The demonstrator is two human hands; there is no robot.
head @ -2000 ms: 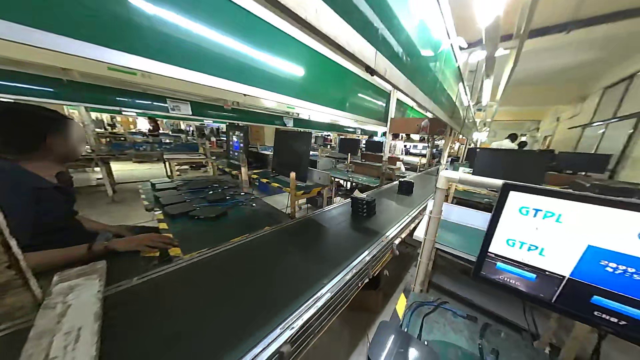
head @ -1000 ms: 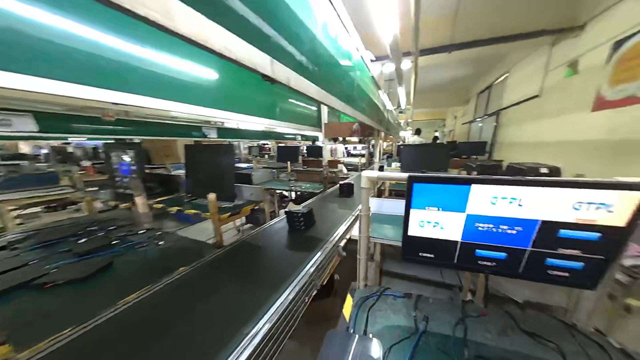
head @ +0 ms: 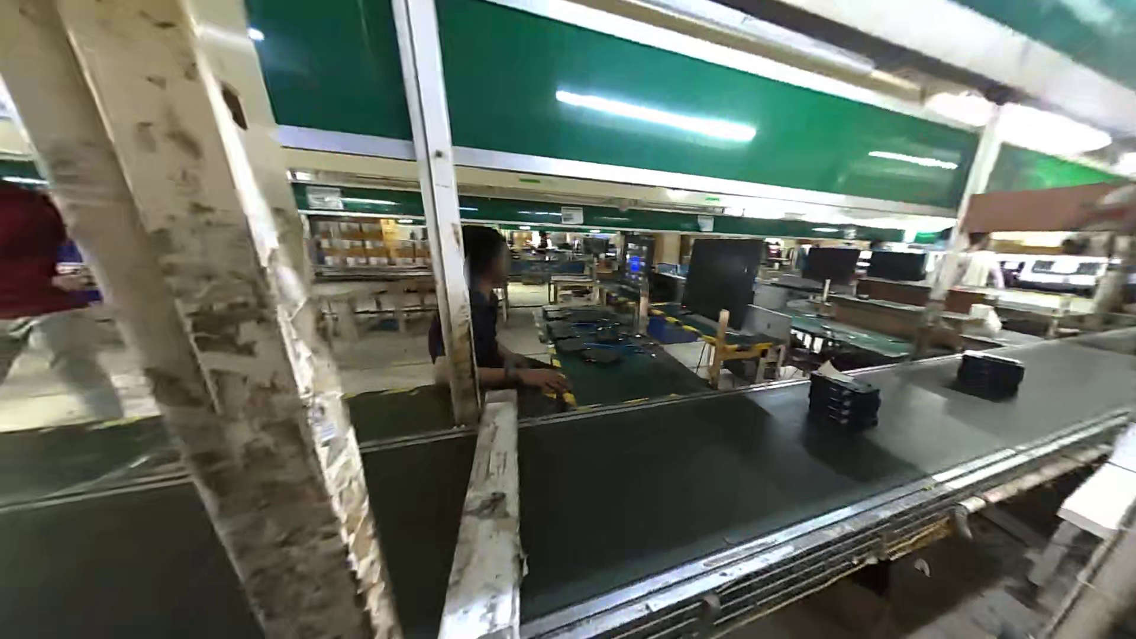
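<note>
Neither my left hand nor my right hand is in the head view. A dark conveyor belt (head: 648,497) runs from the lower left to the far right. On it stands a stack of black boxy units (head: 843,401) with a small pale piece on top. Farther along the belt sits a second black stack (head: 990,374). Beyond the belt, flat black devices with cables (head: 599,337) lie on a green-topped table (head: 652,377).
A worn, paint-chipped post (head: 222,355) fills the left foreground, and a white beam (head: 488,515) crosses the belt. A co-worker (head: 486,311) is beyond the belt, a hand at the table's edge. Another person (head: 35,257) is at far left. Metal rails edge the belt.
The view has swung far to the left; the monitor with the lit screen at the right is out of sight, and the worn post has come into view.
</note>
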